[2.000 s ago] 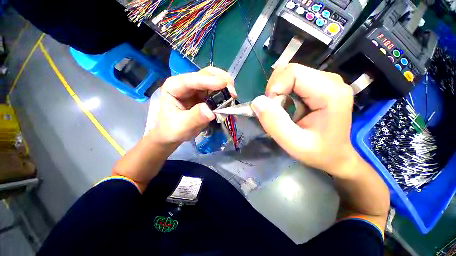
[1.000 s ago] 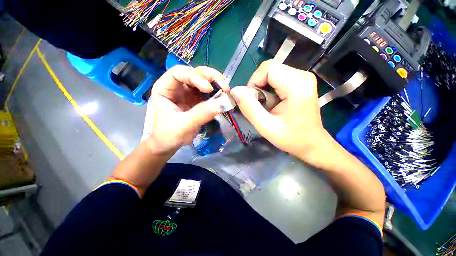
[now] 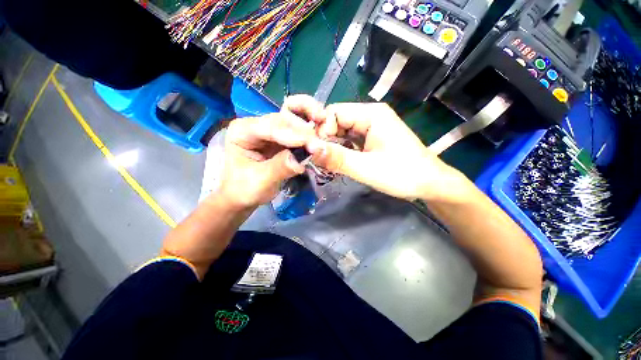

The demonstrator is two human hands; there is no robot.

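Note:
My left hand (image 3: pixel 256 158) and my right hand (image 3: pixel 376 148) meet at mid-picture over my lap. The left fingers pinch a small dark connector (image 3: pixel 301 153), mostly hidden by the fingers. The right thumb and fingers press against its right side. Thin dark wires (image 3: pixel 323 174) show just below the fingertips. A pale bit shows beside the left thumb; I cannot tell whether it is tape.
Two dark tape dispensers (image 3: pixel 415 35) with pale tape tongues stand at upper right. A blue bin (image 3: pixel 597 299) of black and white leads is at right. Multicoloured wires (image 3: pixel 256 42) and a steel ruler (image 3: pixel 339 62) lie on the bench. A blue stool (image 3: pixel 151 88) stands at left.
The pale tape strip stretched between the hands earlier is no longer visible there. The right hand has moved left against the left fingers. The red wires below the connector are now less visible.

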